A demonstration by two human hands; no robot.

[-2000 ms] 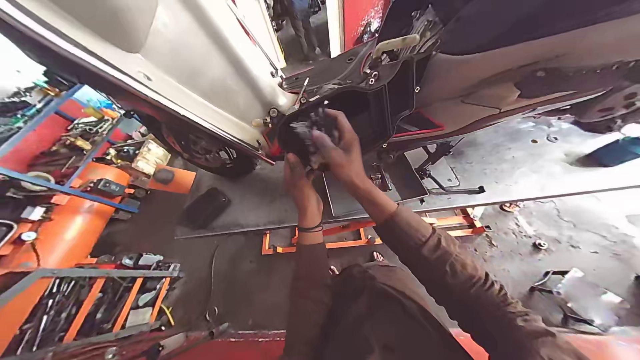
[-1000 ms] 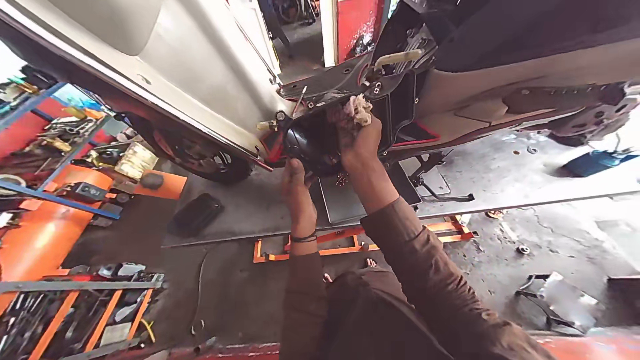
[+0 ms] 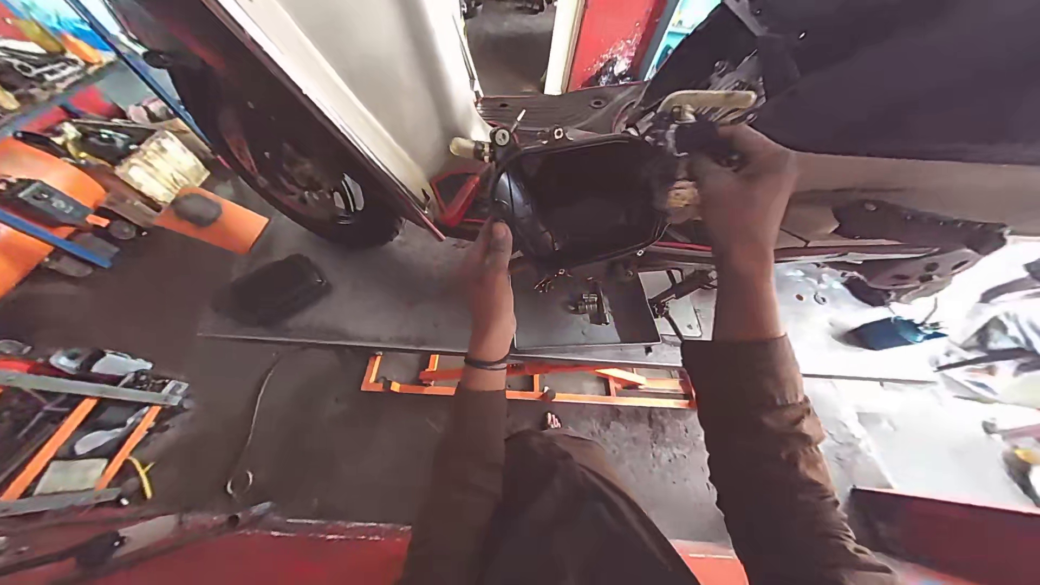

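Observation:
A black open housing (image 3: 593, 195) sits in the side of a motor scooter, between its pale body panel (image 3: 382, 89) and the dark section at the right. My left hand (image 3: 487, 260) is at the housing's lower left rim, thumb up against it. My right hand (image 3: 747, 187) is at the right edge of the housing, fingers bent around a dark blurred bundle, seemingly a rag, beside a pale lever (image 3: 707, 101). What its fingertips touch is partly hidden. Below the housing, a dark tray (image 3: 569, 321) holds a small metal part (image 3: 593, 305).
A black cover (image 3: 280, 288) lies on the grey platform (image 3: 374, 292) near the wheel (image 3: 284, 154). An orange frame (image 3: 520, 386) stands beneath the platform's edge. Tool racks (image 3: 89, 398) and an orange tank (image 3: 49, 195) are at the left. A blue object (image 3: 894, 331) lies at the right.
My right hand has moved from the housing's middle to its right edge. The housing's interior shows more plainly. My left hand remains near the lower left rim.

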